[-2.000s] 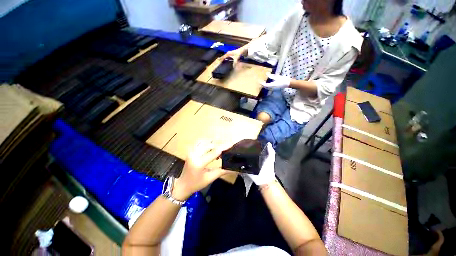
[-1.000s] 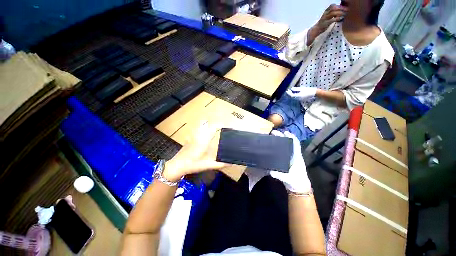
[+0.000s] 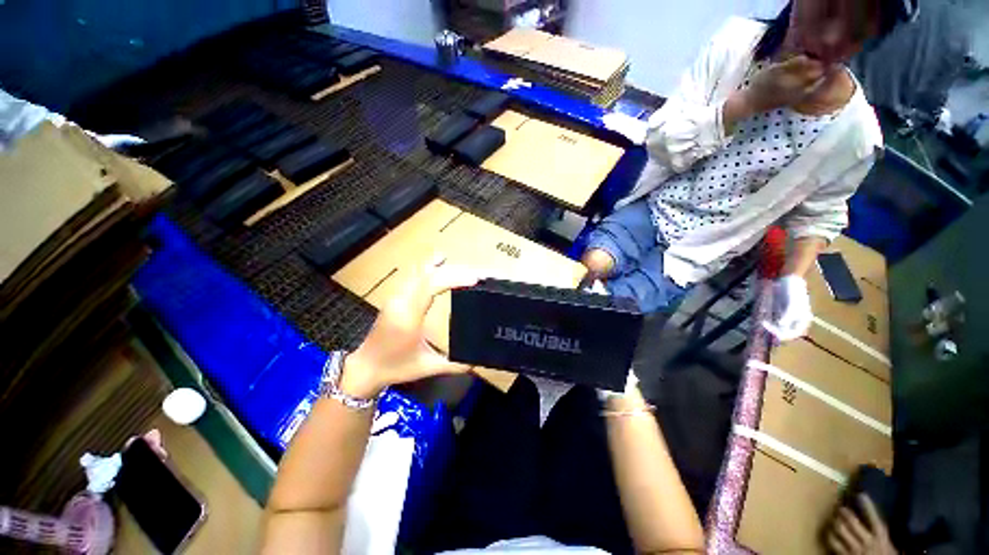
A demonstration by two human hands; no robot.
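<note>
A black housing (image 3: 542,334) with upside-down pale TRENDnet lettering is held up in front of me over the near edge of a cardboard sheet (image 3: 477,249). My bare left hand (image 3: 407,336) grips its left end, thumb below and fingers behind. My gloved right hand (image 3: 616,392) is at its right end, mostly hidden behind the housing. Two black housings (image 3: 345,236) lie side by side at the sheet's far left edge, on the mesh belt side.
Housing rows (image 3: 244,141) lie on the mesh belt (image 3: 374,125). A seated person (image 3: 748,163) is ahead right. Stacked cardboard (image 3: 71,206), a smartphone (image 3: 157,493) and blue film (image 3: 244,336) are left. Another hand (image 3: 862,531) touches a dark object on the side table (image 3: 813,401).
The held housing has turned to show its lettered face. The seated person leans right, gloved hand now at the side table. Another hand with a dark object has appeared at lower right.
</note>
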